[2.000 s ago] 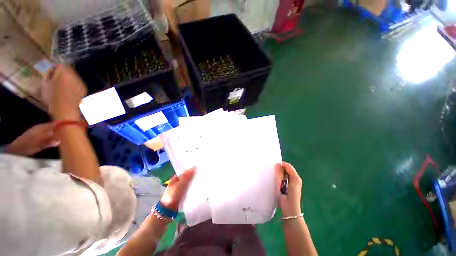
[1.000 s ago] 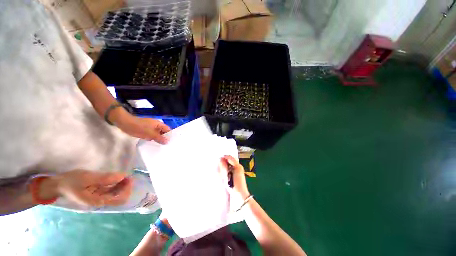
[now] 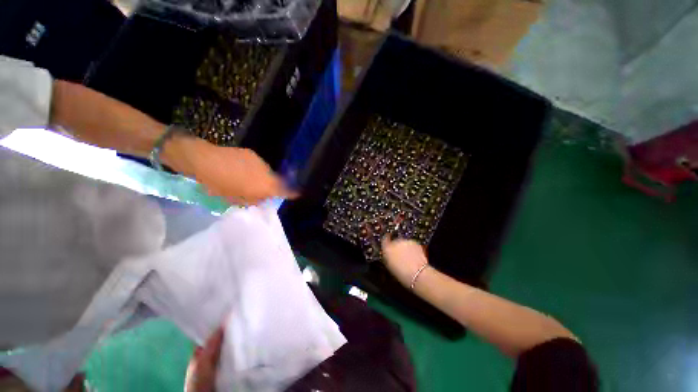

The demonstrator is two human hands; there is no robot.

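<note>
An open black tote [image 3: 494, 222] stands before me with populated circuit board panels [image 3: 398, 180] inside, dotted yellow and brown. My right hand [image 3: 402, 256] reaches over its near side, fingers at the panels' near edge. The fingertips blend into the components, so I cannot tell whether they hold a panel or a pen. My left hand [image 3: 205, 366], partly hidden and cut off at the bottom edge, holds white paper sheets [image 3: 256, 298], which are bent.
Another person's hand [image 3: 237, 176] is at the sheets' top edge. A second black tote [image 3: 145, 65] with panels [image 3: 233, 84] and a clear blister tray [image 3: 245, 19] is at upper left. Cartons [image 3: 478, 31] stand behind. A red object [image 3: 666, 161] is on the right; green floor [image 3: 605, 253] shows.
My right hand has left the sheets and moved into the right tote. The sheets have shifted down and left in view and are now bent. The totes appear larger and closer.
</note>
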